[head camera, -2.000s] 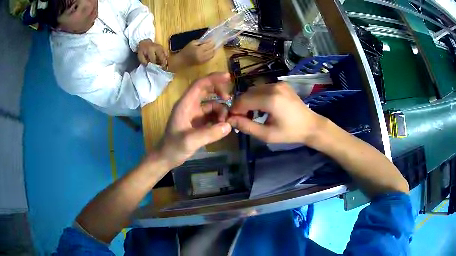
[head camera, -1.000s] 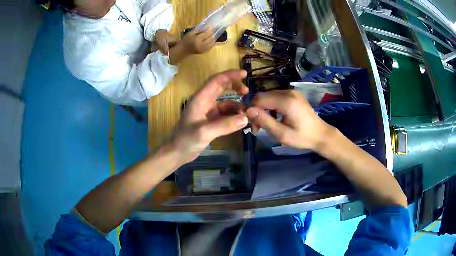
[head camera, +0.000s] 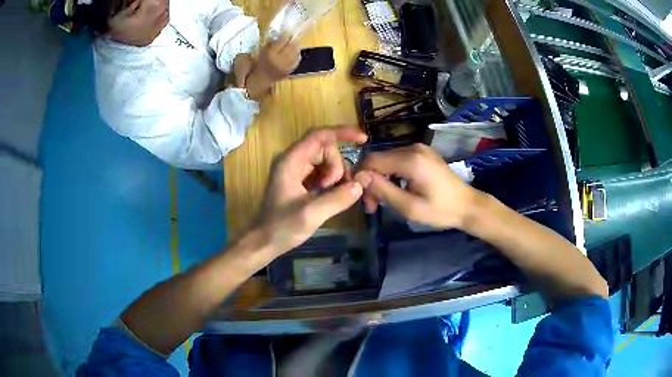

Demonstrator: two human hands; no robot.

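My left hand (head camera: 306, 184) and my right hand (head camera: 416, 184) meet at the fingertips above the desk. Between thumbs and forefingers they pinch a tiny part, mostly hidden, whose kind I cannot tell. My left middle fingers are curled and one finger points out to the right. Under my hands lies a flat dark boxed device (head camera: 324, 266) with a pale label. The dark blue file rack (head camera: 508, 125) with papers upright stands to the right of my right hand.
A seated person in white (head camera: 158, 92) holds a clear plastic bag (head camera: 298, 18) at upper left. A smartphone (head camera: 315, 60) and thin black frames (head camera: 398, 103) lie on the wood desk (head camera: 254, 173). A pale-trimmed partition edge (head camera: 295, 324) runs in front of me.
The seated person's hands and bag have moved up and away, uncovering the smartphone. My hands have shifted slightly lower in view, still joined at the fingertips.
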